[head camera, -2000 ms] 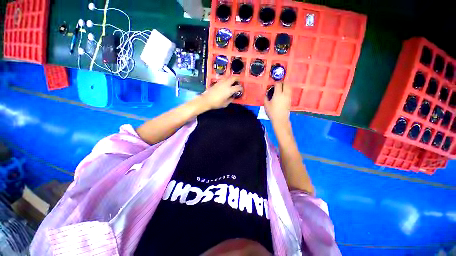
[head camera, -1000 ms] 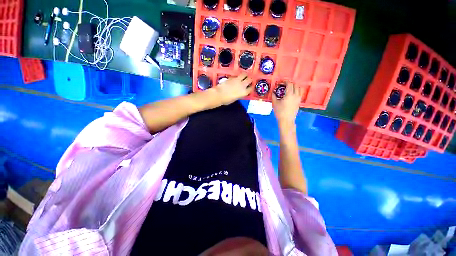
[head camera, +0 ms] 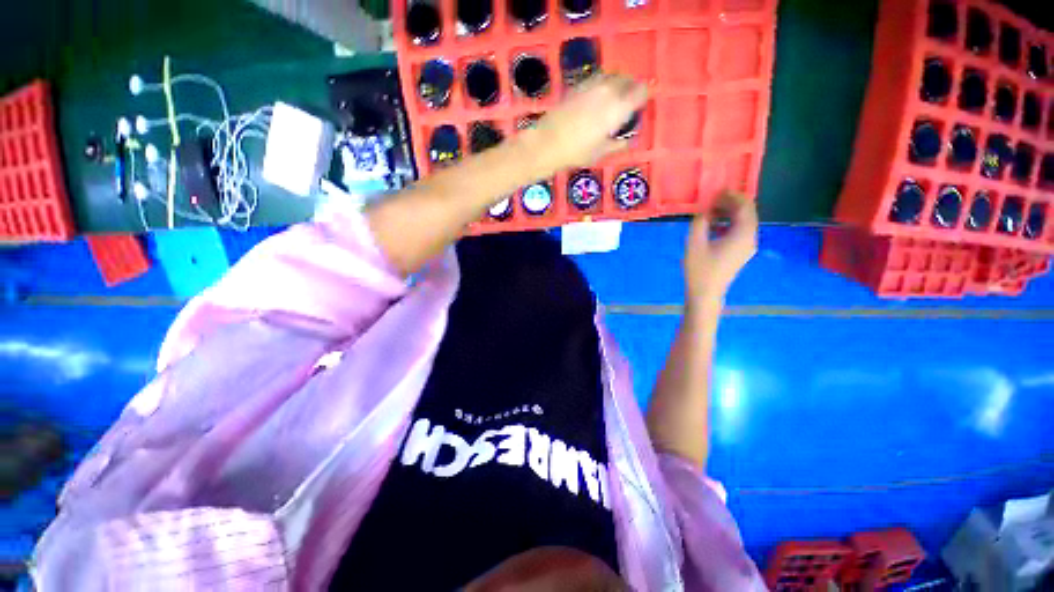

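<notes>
A red compartment tray point(head camera: 682, 116) lies on the green bench in front of me, its left columns filled with round black smartwatches. In the front row, two watches show lit red and white dials, one at the middle point(head camera: 584, 190) and one beside it point(head camera: 630, 190). My left hand point(head camera: 601, 113) reaches over the tray with its fingers at a dark watch point(head camera: 628, 125); the grip is partly hidden. My right hand point(head camera: 722, 237) is off the tray's front right corner, fingers curled around a small dark shape that I cannot make out.
Left on the bench are a white box point(head camera: 297, 148), tangled white cables point(head camera: 235, 150) and a circuit board point(head camera: 372, 157). Another filled red tray point(head camera: 884, 127) stands at the right. A red tray point(head camera: 32, 162) is at the far left. A blue stool point(head camera: 191, 264) stands below.
My left hand has moved from the front row up and right over the tray. My right hand has left the lit watch, now in its pocket, and moved right, off the tray.
</notes>
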